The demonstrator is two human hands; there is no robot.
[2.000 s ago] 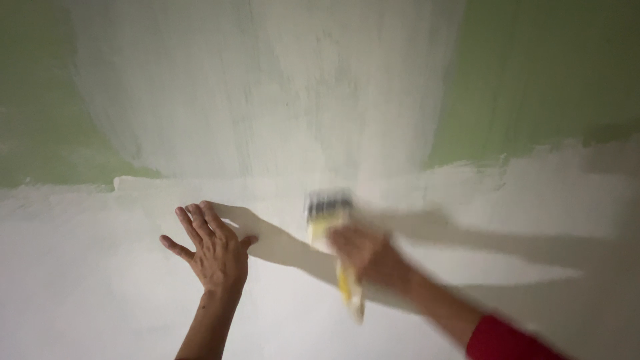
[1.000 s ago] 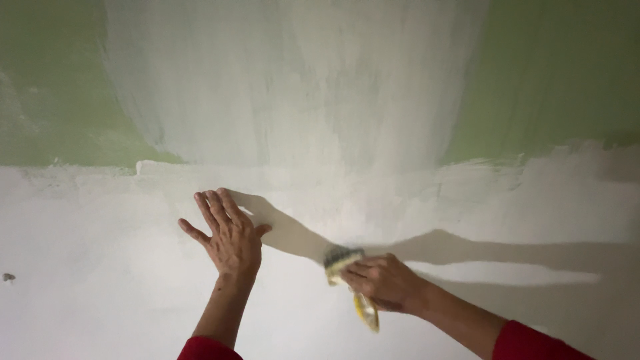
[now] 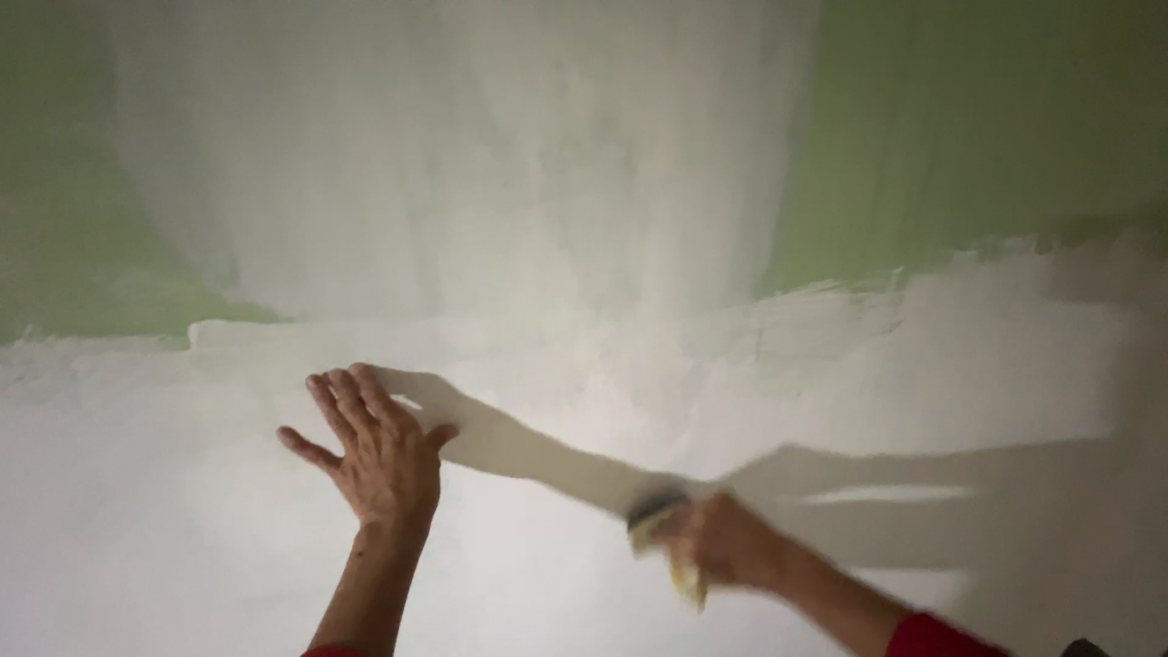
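My left hand lies against the white part of the wall at left of centre, fingers spread, holding nothing. Lower and to the right, my right hand grips a flat paintbrush, its dark bristles up against the wall and its pale yellowish handle pointing down. Brush and hand are blurred. Above them, a broad band of thin whitish paint runs up the wall between two areas of green paint.
Green paint shows on the wall at the upper left and upper right, with a ragged edge over the white. Shadows of my arms fall across the lower right. A small dark object shows at the bottom right edge.
Since two seconds ago, my right hand has moved the brush down the wall, from near the green-white border into the white part. My left hand has stayed spread on the wall.
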